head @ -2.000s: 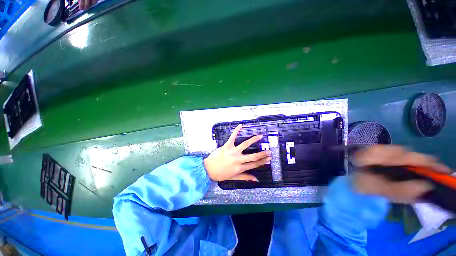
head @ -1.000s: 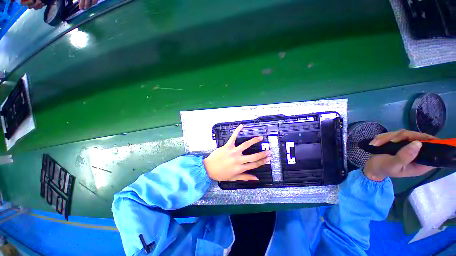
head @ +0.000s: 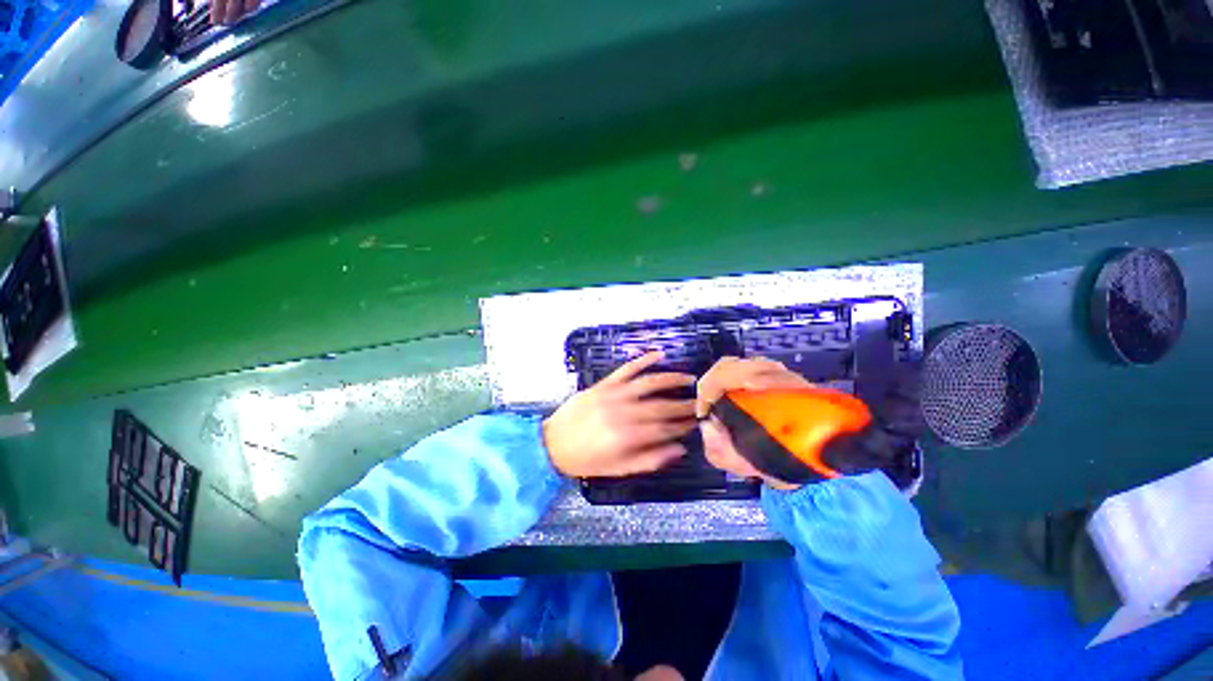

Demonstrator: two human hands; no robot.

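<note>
A black ribbed plastic housing (head: 811, 327) lies on a whitish-silver bubble-wrap sheet (head: 526, 349) in front of me. My left hand (head: 623, 423) lies over the housing's left part with its fingers spread; it holds nothing that I can see. My right hand (head: 748, 419) is shut on an orange-and-black electric screwdriver (head: 811, 428) over the middle of the housing, close to my left fingertips. The screwdriver's tip and the housing's centre are hidden by my hands. No screw can be made out.
Two round dark screw dishes, one near (head: 982, 385) and one farther (head: 1139, 305), stand to the right. A slotted black frame (head: 153, 495) lies left. Other housings on sheets lie at far left (head: 36, 295) and upper right (head: 1051, 133). A crumpled white bag (head: 1157, 539) is at right; another person's hand (head: 234, 11) shows top left.
My right hand has moved left with the screwdriver, from beside the near screw dish to the housing's middle. My left hand has barely moved. The housings across the conveyor have shifted left.
</note>
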